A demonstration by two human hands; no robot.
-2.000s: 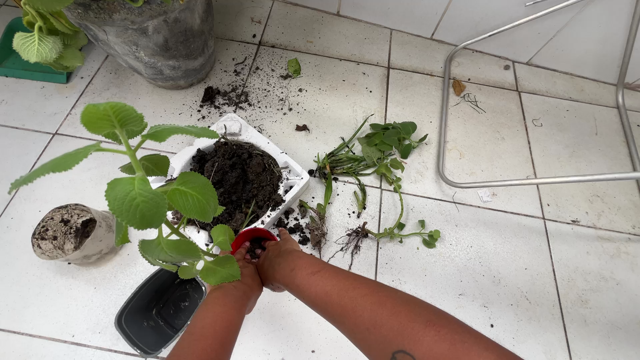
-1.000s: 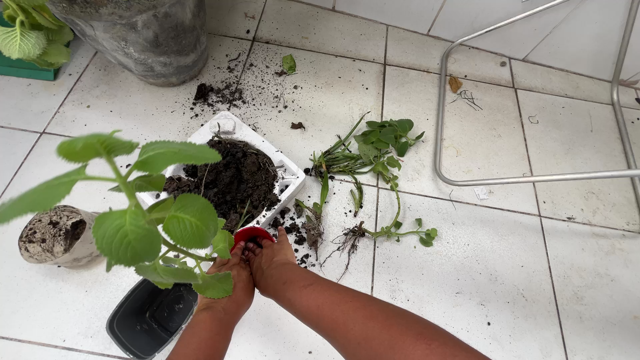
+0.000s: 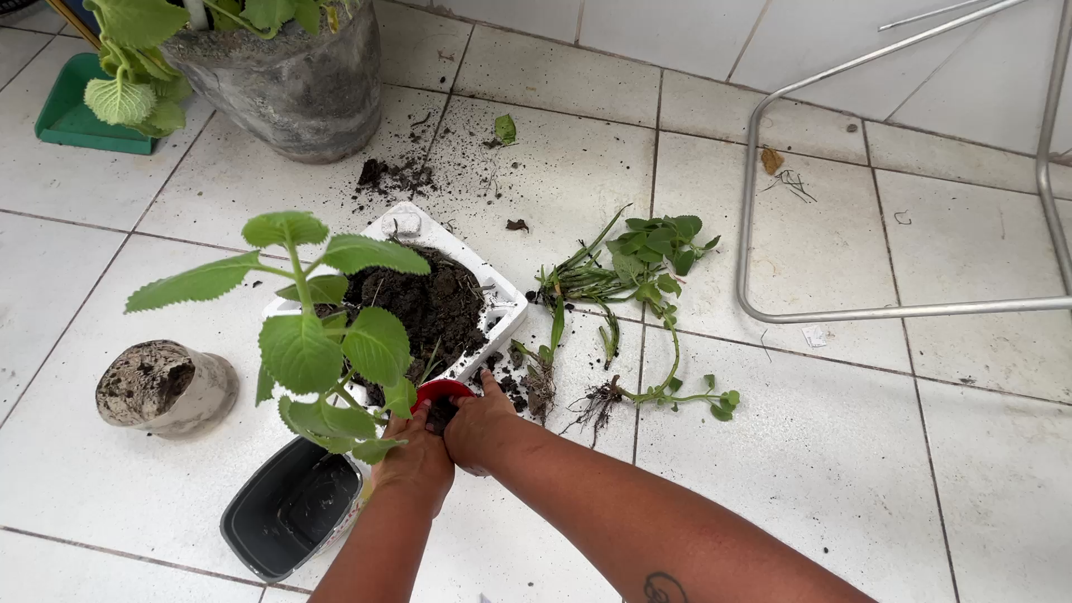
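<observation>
Both my hands are at a small red-rimmed pot with dark soil in it. My left hand is on its near left side, partly under the leaves of a green plant that leans left over the pot. My right hand is at the pot's right side, its fingers at the rim and over the soil. Just beyond the pot, a white foam tray holds a heap of dark soil. The pot's lower part is mostly hidden by my hands.
Uprooted plants with bare roots lie right of the tray. A dark plastic container and a soil-crusted cup stand at left. A large grey planter, green dustpan and metal tube frame are farther off.
The leafy plant tilted farther left one second ago and now stands closer over the tray. Both hands have stayed at the red-rimmed pot.
</observation>
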